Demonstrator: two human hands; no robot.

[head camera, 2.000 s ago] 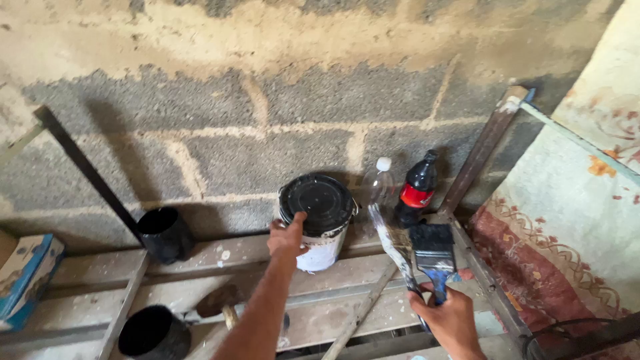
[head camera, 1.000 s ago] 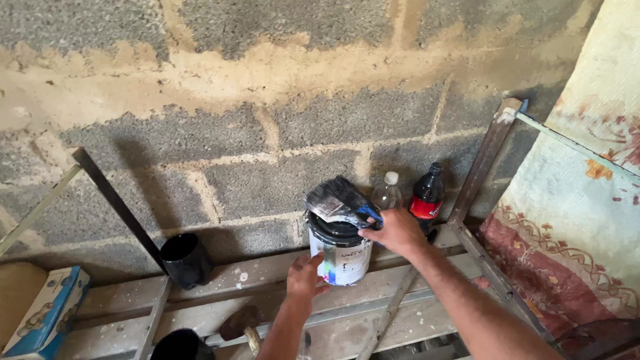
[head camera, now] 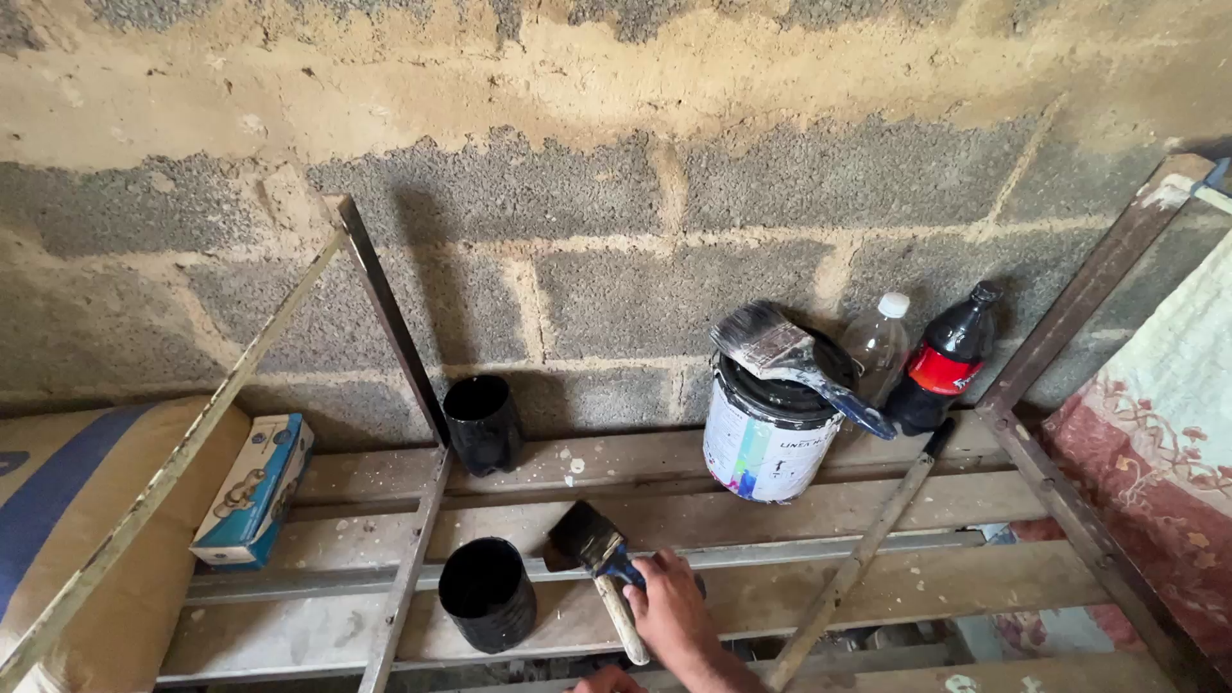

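Observation:
My right hand (head camera: 674, 608) grips the blue handle of a paintbrush with dark bristles (head camera: 584, 535). Under that brush lies a tool with a pale, worn handle (head camera: 621, 619); its head is mostly hidden. Only the knuckles of my left hand (head camera: 608, 681) show at the bottom edge, so its hold is hidden. Just left of the brush stands a black paint-coated cup (head camera: 488, 595). A wide paintbrush with a blue handle (head camera: 789, 358) rests on the black lid of a paint can (head camera: 767, 445).
A second black cup (head camera: 483, 425), a clear bottle (head camera: 876, 348) and a dark cola bottle (head camera: 943, 361) stand by the block wall. A stick (head camera: 857, 558) slants over the wooden slats (head camera: 962, 585). Metal bars, a blue box (head camera: 255, 491) and a sack (head camera: 115, 539) are at left.
The wide brush lies on the can lid, where my right hand was one second ago. My right hand has moved left and down to the dark-bristled brush. My left hand has dropped away from the can.

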